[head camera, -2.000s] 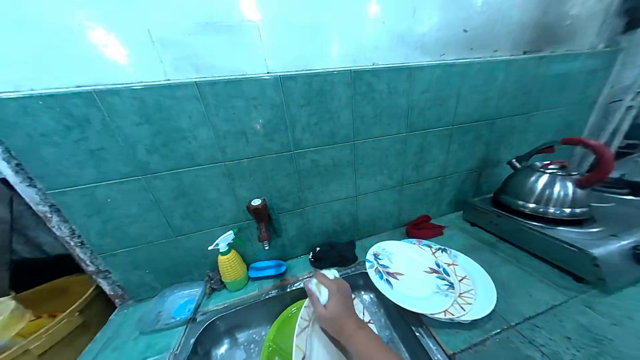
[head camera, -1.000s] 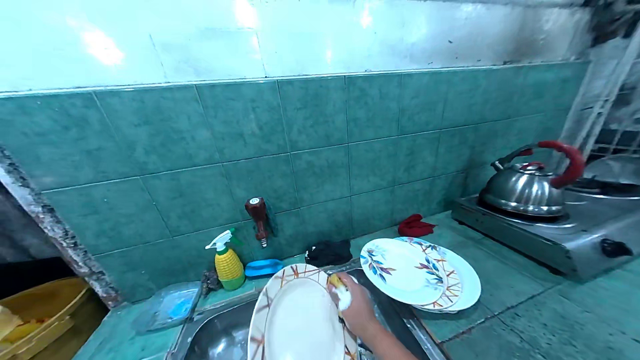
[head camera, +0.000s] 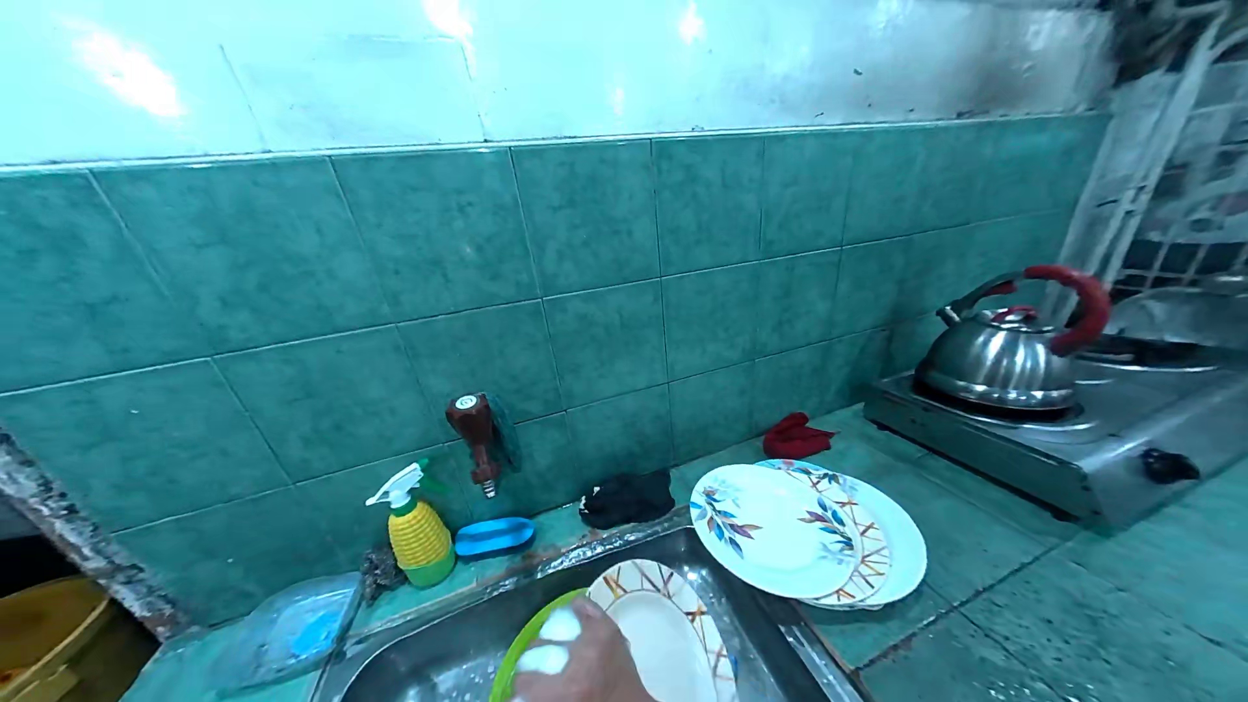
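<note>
At the lower middle, my one visible hand (head camera: 585, 658) is over the metal sink (head camera: 439, 634), with white foam on its fingers. It looks like my right hand. It is beside an oval white plate with a brown line pattern (head camera: 668, 634) and covers part of a green plate or bowl (head camera: 522, 643). Whether it holds a sponge or grips the green rim cannot be told. My left hand is out of view. Right of the sink lies a stack of white plates, the top one with a leaf pattern (head camera: 770, 531).
Behind the sink are a brown tap (head camera: 475, 439), a yellow-green spray bottle (head camera: 419, 541), a blue dish (head camera: 495, 536) and a black cloth (head camera: 629, 499). A red cloth (head camera: 798, 437) lies near the wall. A steel kettle (head camera: 1004, 361) stands on the stove (head camera: 985, 458) at right.
The oval patterned plate, held up with my hand on its right side a second ago, is now lower in the sink. My hand has moved left and down, over the green plate or bowl.
</note>
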